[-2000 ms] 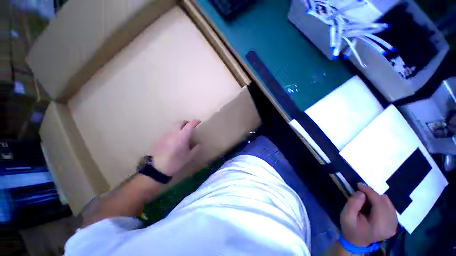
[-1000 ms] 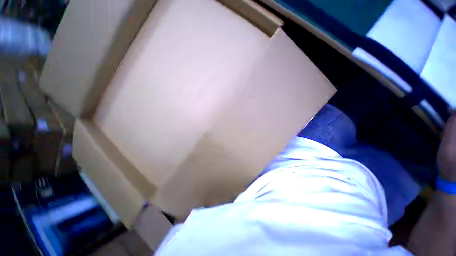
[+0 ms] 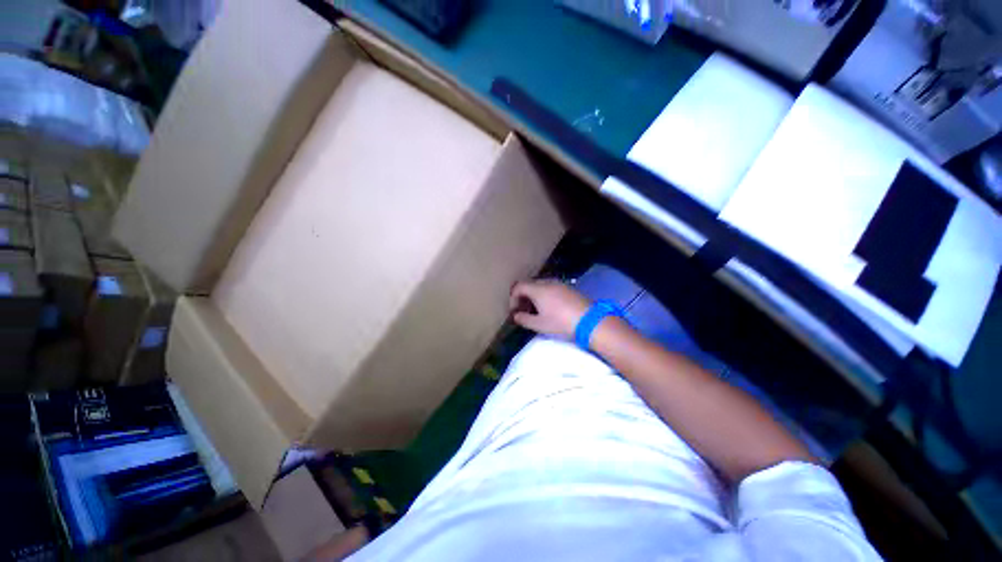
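Note:
A large open brown carton (image 3: 363, 220) stands tilted at the left beside the bench, its inside showing bare cardboard. Its near flap (image 3: 461, 296) slopes towards my lap. My right hand (image 3: 546, 306), with a blue band on the wrist, is at the outer edge of this flap, its curled fingers closed on the edge. My left hand is mostly cut off; only a small strip of skin (image 3: 341, 544) shows at the bottom edge, below the carton's lower corner, and its fingers cannot be made out.
The green bench (image 3: 527, 66) carries a white pad (image 3: 813, 198) with black patches and a black strip along its edge. Bins (image 3: 758, 27) stand behind it. Stacked brown boxes (image 3: 110, 280) and a dark printed box (image 3: 132, 472) are at the left. My white-clothed lap is below.
My right hand has moved left from the bench edge to the carton flap. My left hand, earlier on the near flap, has left it and dropped low. The flap has opened outward since the first frame.

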